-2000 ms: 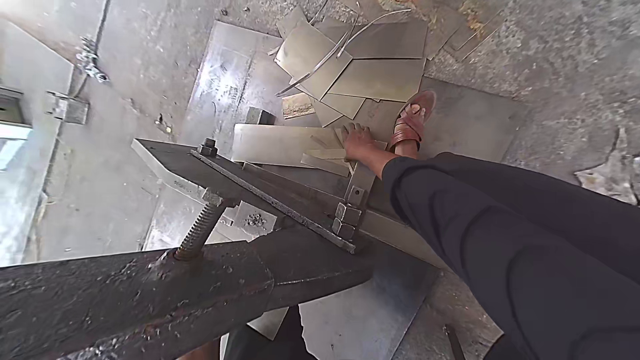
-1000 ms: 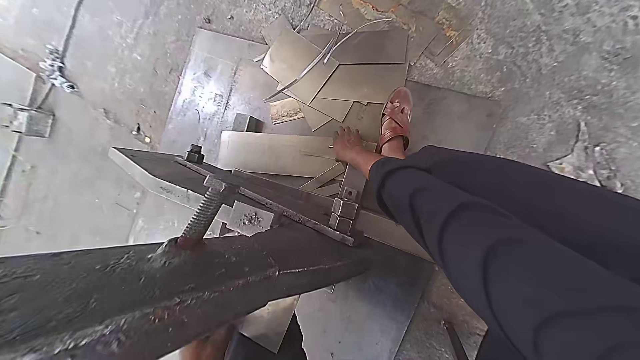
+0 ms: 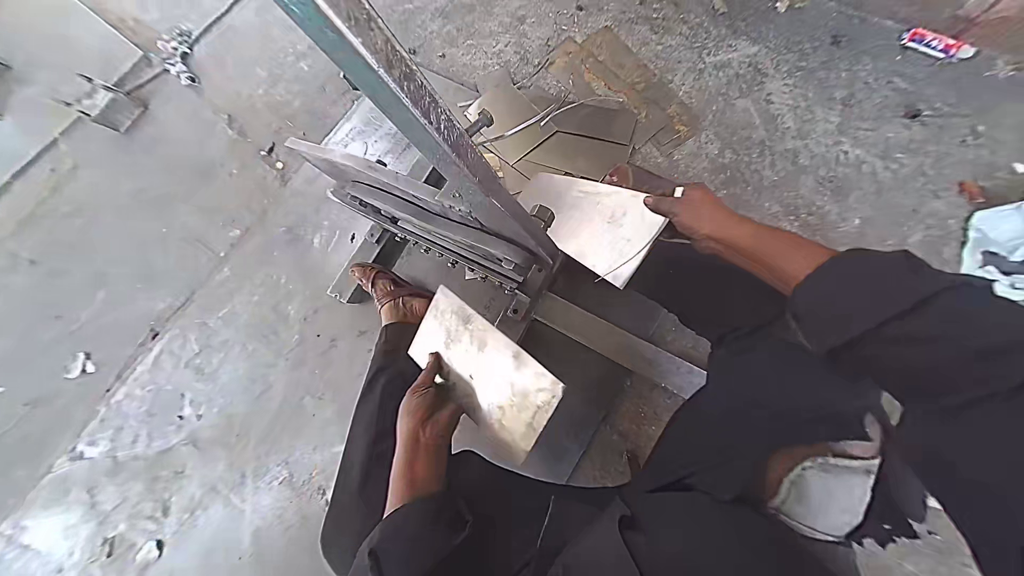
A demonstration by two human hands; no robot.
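Observation:
My left hand (image 3: 428,404), at lower centre, grips a rectangular piece of sheet metal (image 3: 490,372) by its edge, thumb on top. My right hand (image 3: 694,212) pinches the corner of another pale metal piece (image 3: 596,224) at right of centre. Between and beyond the two pieces stands a hand lever shear (image 3: 448,232), with a long bar-shaped lever (image 3: 412,104) and a row of small bolts along its blade holder. The left piece is close to the near side of the shear; the right piece is beside the lever's lower end and a large bolt.
Cut sheet metal pieces (image 3: 588,136) and thin curled strips lie on the concrete floor behind the shear. A sandalled foot (image 3: 392,292) is at its left; another is partly hidden near my right hand. A steel bar (image 3: 624,344) extends right from the base. A small tube (image 3: 938,44) lies at upper right.
My right hand has left the floor beside the shear and now holds a metal piece. My left hand has come into clear view with another piece. The lever is at a different angle; the view has shifted.

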